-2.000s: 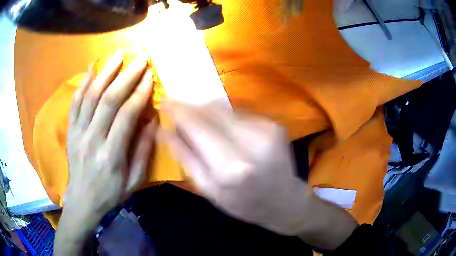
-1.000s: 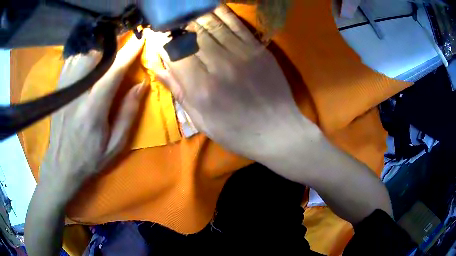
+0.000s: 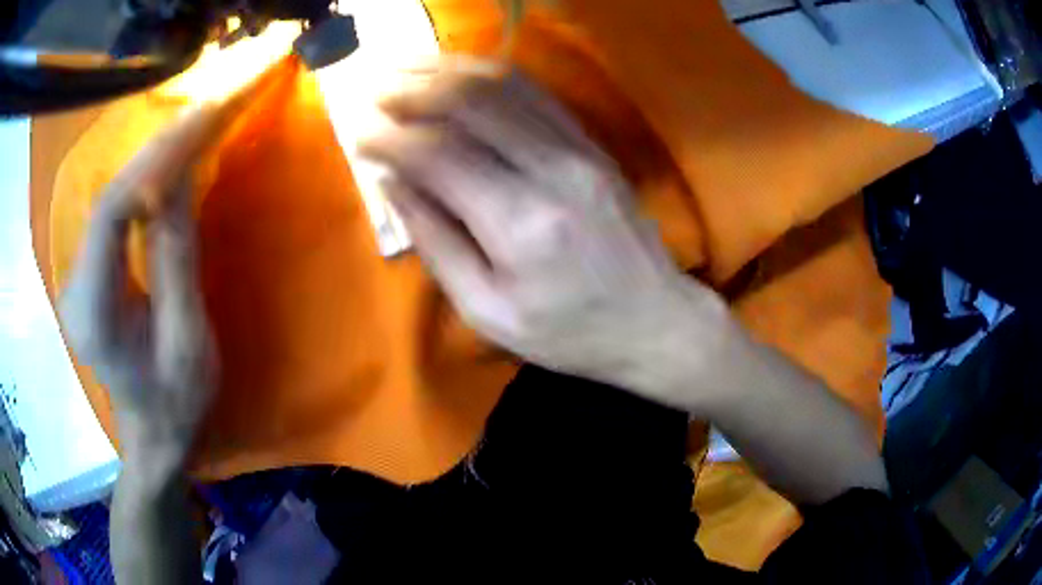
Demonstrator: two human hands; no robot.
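An orange fabric panel (image 3: 331,377) lies over the machine table and hangs towards the lap. A white strip (image 3: 390,229) lies on it, running up to the bright lamp glow. My right hand (image 3: 526,217) is over the strip, blurred, with fingers curled at its edge; whether it grips anything is hidden. My left hand (image 3: 154,263) is at the left, fingers bent and pointing up to the presser foot area, on yellow-orange thin cloth (image 3: 74,229); its fingertips are lost in glare. The dark presser foot block (image 3: 327,41) is at the top.
The machine's dark arm (image 3: 91,86) crosses the top left. A long metal tool (image 3: 818,21) lies on the white table at the upper right. A blue basket (image 3: 86,558) is at the lower left. A cardboard-coloured box (image 3: 977,509) is at the lower right.
My right hand has moved back from beside the presser foot, uncovering more of the white strip. The orange panel now covers the yellow-orange cloth in the middle. My left hand's fingers have bent.
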